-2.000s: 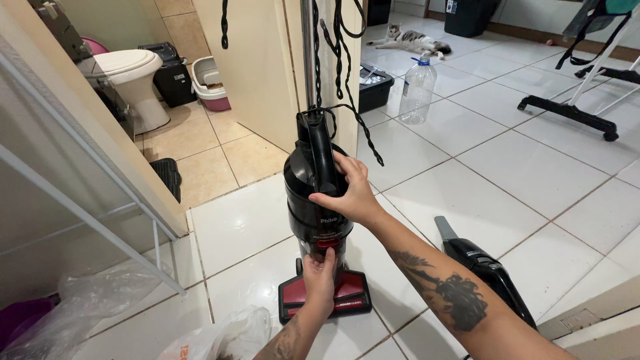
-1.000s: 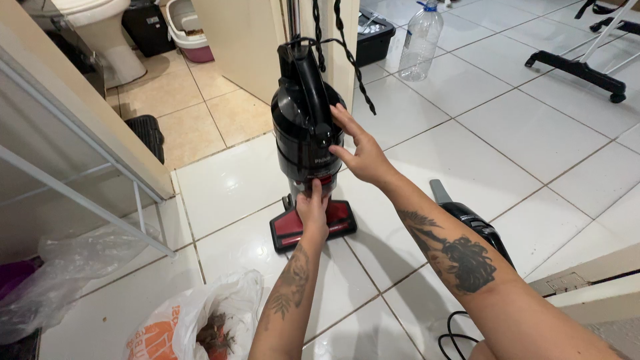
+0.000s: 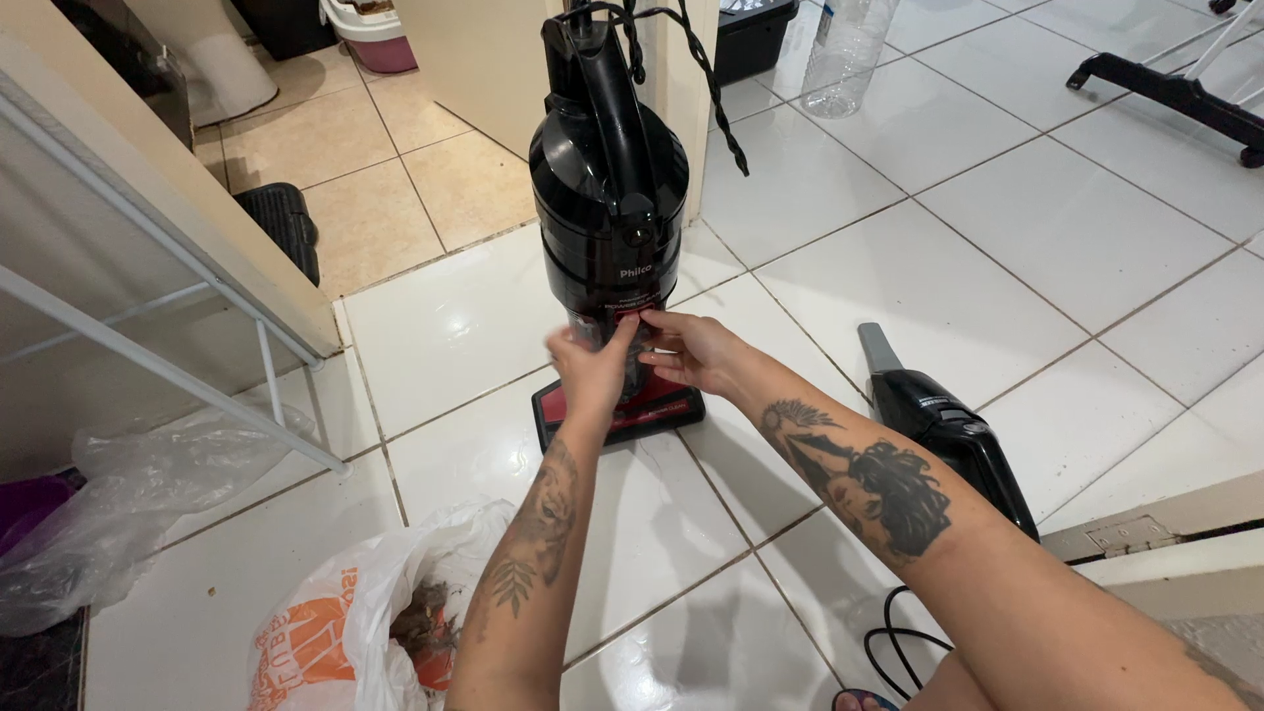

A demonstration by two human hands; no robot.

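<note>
A black Philco upright vacuum cleaner (image 3: 607, 207) stands on the white floor tiles, its red and black floor head (image 3: 652, 410) flat on the floor. Both my hands are at the lower part of its body. My left hand (image 3: 592, 365) has its thumb up at the red latch area, its other fingers blurred around the left side. My right hand (image 3: 691, 348) touches the same area from the right with thumb and fingertips, fingers partly curled. The clear lower section between them is mostly hidden. A black twisted cord (image 3: 706, 74) hangs by the vacuum's handle.
A white plastic bag (image 3: 380, 573) holding grey debris lies open at the lower left, near a clear plastic bag (image 3: 178, 484) and a white metal rack (image 3: 178, 375). At right lies a black handheld vacuum (image 3: 948, 425). Behind stand a plastic bottle (image 3: 847, 64) and a doorway.
My right hand has moved down from the upper body of the vacuum to the latch area, beside my left hand. The view has moved closer and lower.
</note>
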